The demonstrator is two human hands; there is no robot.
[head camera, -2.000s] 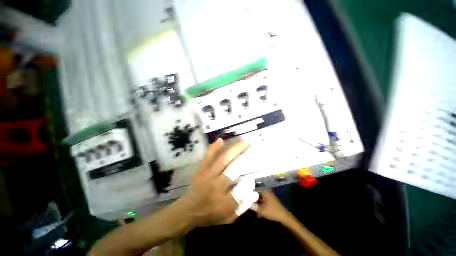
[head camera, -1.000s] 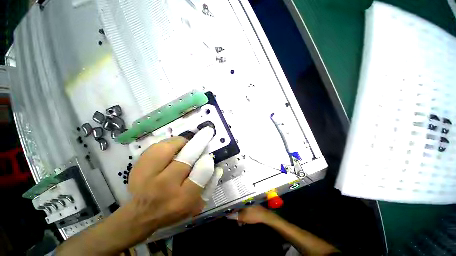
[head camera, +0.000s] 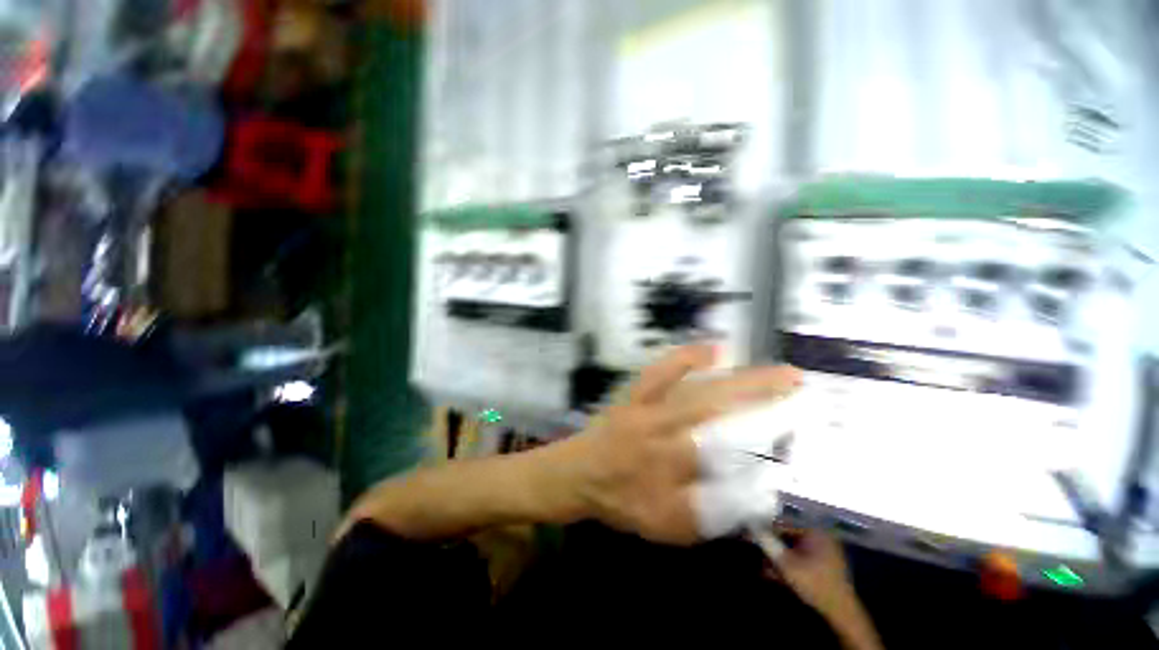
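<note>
The picture is blurred. My left hand [head camera: 655, 451], with white finger cots, is over the bed's front edge between the two fixtures, fingers partly spread; whether it holds something small is unclear. My right hand [head camera: 817, 568] is small and low at the front edge below the right fixture; its fingertips are unclear. The right fixture [head camera: 813, 333] has four dark shells [head camera: 906, 285] in a row, with a green clamp bar [head camera: 947, 198] behind. The left fixture [head camera: 506, 295] also shows four shells. A heap of black inserts [head camera: 676, 305] lies between the fixtures.
A loose pile of glossy shells [head camera: 680, 165] lies behind the inserts. A red-orange emergency stop [head camera: 1002, 574] and green-lit buttons [head camera: 1063, 575] are on the front edge. A thin tool [head camera: 1087, 502] lies at front right. Red crates [head camera: 286, 161] and cartons stand on the left.
The view has swung left, showing the workshop floor side. My left hand has come off the right fixture towards the front edge, uncovering its row of shells. My right hand remains by the front edge.
</note>
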